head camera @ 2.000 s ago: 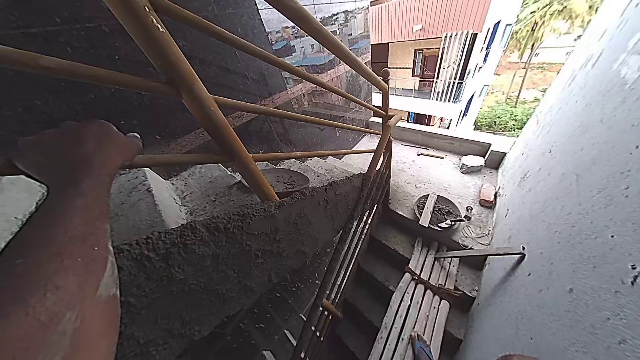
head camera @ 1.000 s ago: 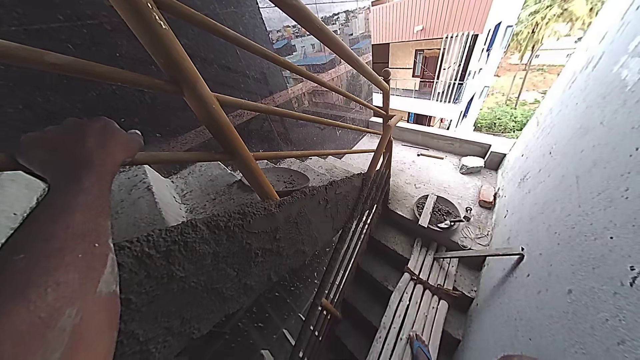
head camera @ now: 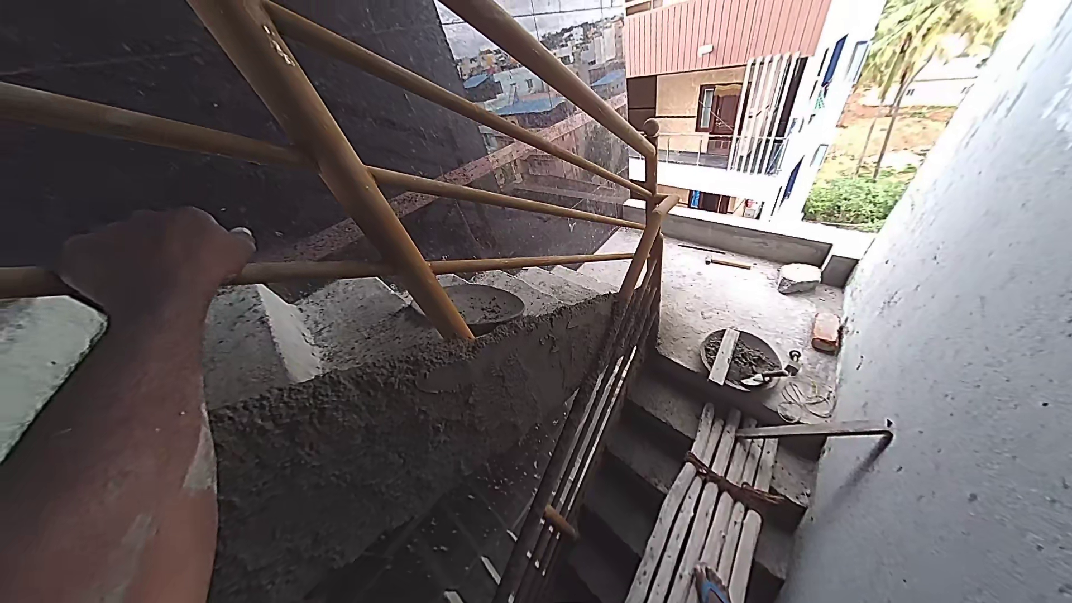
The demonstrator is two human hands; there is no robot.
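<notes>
My left hand is closed around the lowest bar of the yellow metal stair railing at the left. Below the railing runs a stair side wall with rough wet-looking mortar. Behind a railing post, a shallow pan sits on the steps. On the landing at the right stands a round pan of mortar, with a wooden strip across it and a trowel at its rim. My right hand is out of view.
Tied wooden poles lie over the lower steps, with part of a foot in a blue sandal on them. A bar juts from the right wall. A brick, a pale block, a hammer and coiled wire lie on the landing.
</notes>
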